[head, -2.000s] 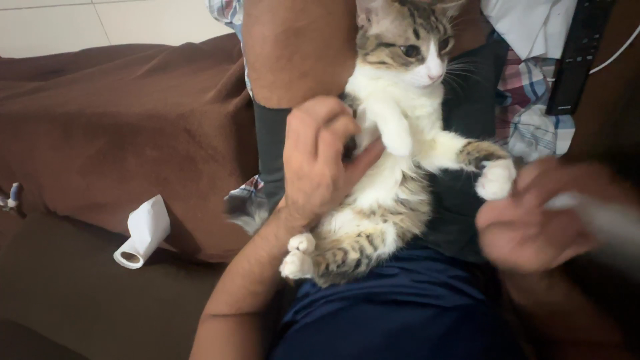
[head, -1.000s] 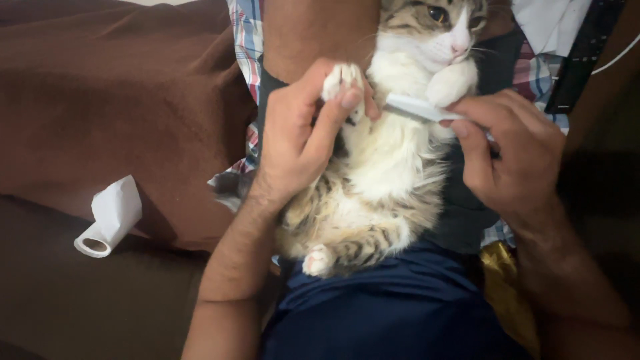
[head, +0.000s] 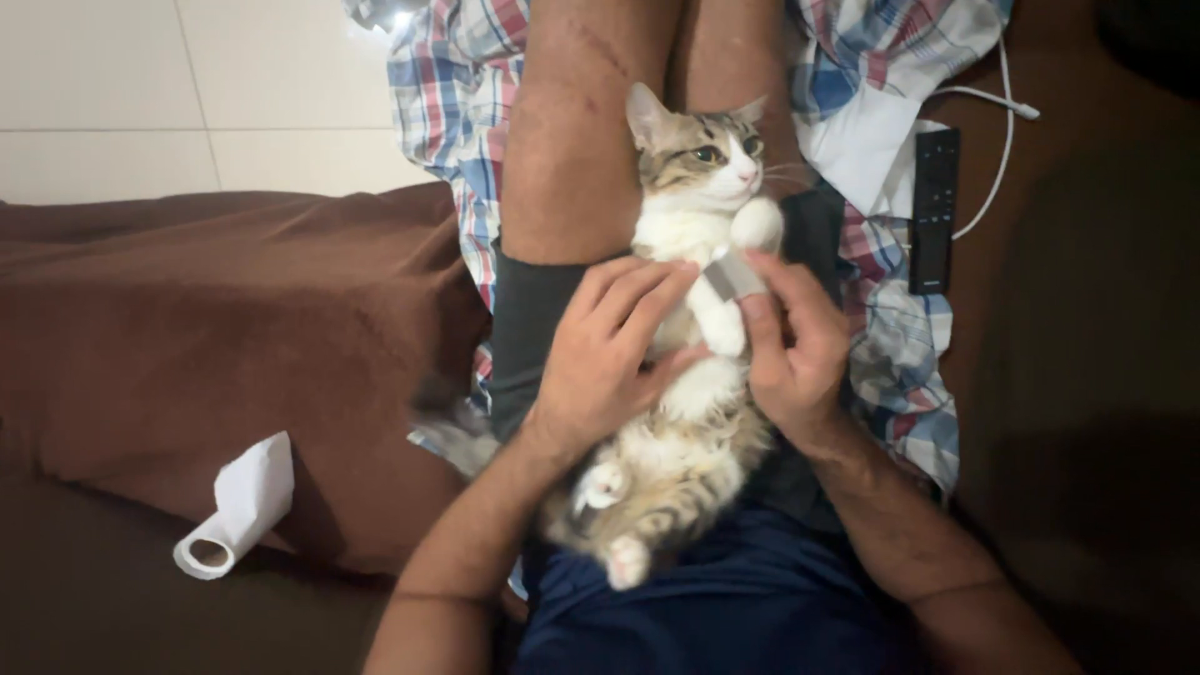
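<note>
A tabby and white cat [head: 703,403] lies belly up on my lap, its head toward my knees and its face turned to the right. My left hand [head: 614,337] rests against the cat's chest and side, beside a white front paw [head: 722,328], with thumb and fingers apart. Between the thumb and fingertips of my right hand [head: 797,347] is a small flat grey-white object [head: 733,277], blurred, held over the chest near the front paws. What kind of object it is, I cannot tell. The other front paw [head: 757,225] is curled below the chin.
A paper roll [head: 211,548] with a loose end lies at the lower left beside a brown cloth cover [head: 234,356]. Plaid fabric [head: 459,103] spreads around my legs. To the right are a black remote control [head: 934,211], white paper [head: 862,145] and a white cable [head: 1006,141].
My left hand has let go of the cat's raised paw and now lies against its chest. My right hand still holds the pale object, now turned differently. The view has shifted, showing more floor.
</note>
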